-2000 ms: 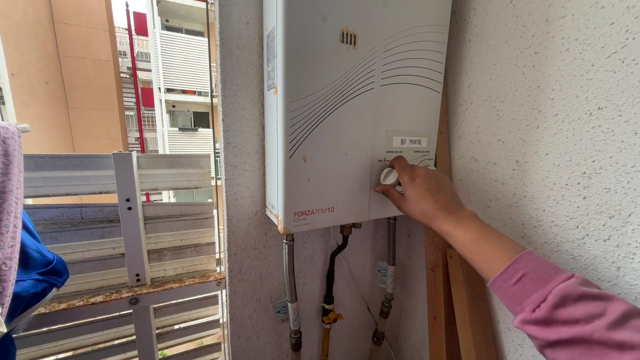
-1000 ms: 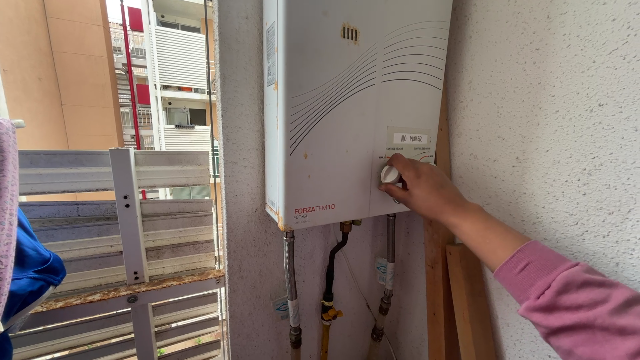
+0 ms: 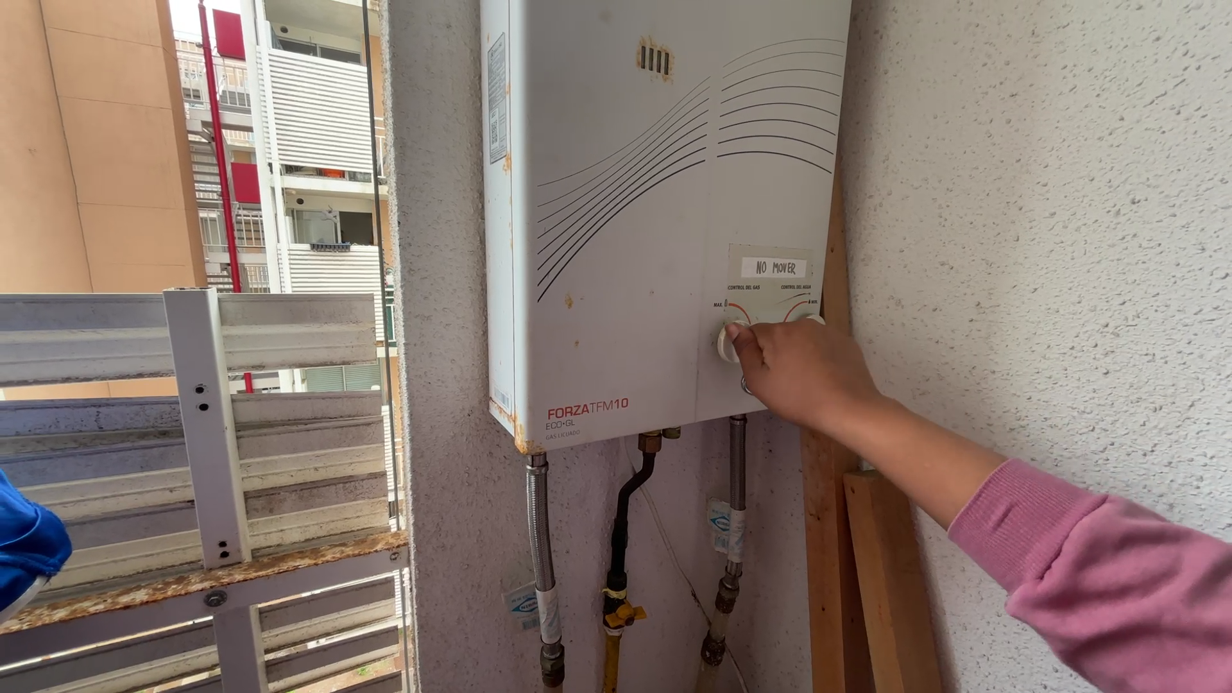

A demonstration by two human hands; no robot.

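A white wall-mounted gas water heater (image 3: pixel 626 241) with curved dark lines and rust spots fills the middle of the head view. My right hand (image 3: pixel 804 371), in a pink sleeve, reaches in from the right and grips the left control knob (image 3: pixel 730 343), a round white one low on the front panel. Behind my knuckles the right control knob (image 3: pixel 814 320) shows only at its top edge. Above the knobs is a handwritten label (image 3: pixel 775 268). My left hand is not in view.
Below the heater hang a braided metal hose (image 3: pixel 539 520), a dark gas pipe (image 3: pixel 621 520) with a yellow valve (image 3: pixel 626 613), and another hose (image 3: pixel 737 481). Wooden boards (image 3: pixel 890 577) lean on the textured wall (image 3: pixel 1049 192). At left are metal slats (image 3: pixel 308 423) and blue fabric (image 3: pixel 29 544).
My right hand stays at the left knob throughout, while its fingers and wrist have shifted in pose. The pink cloth at the left edge has left the view.
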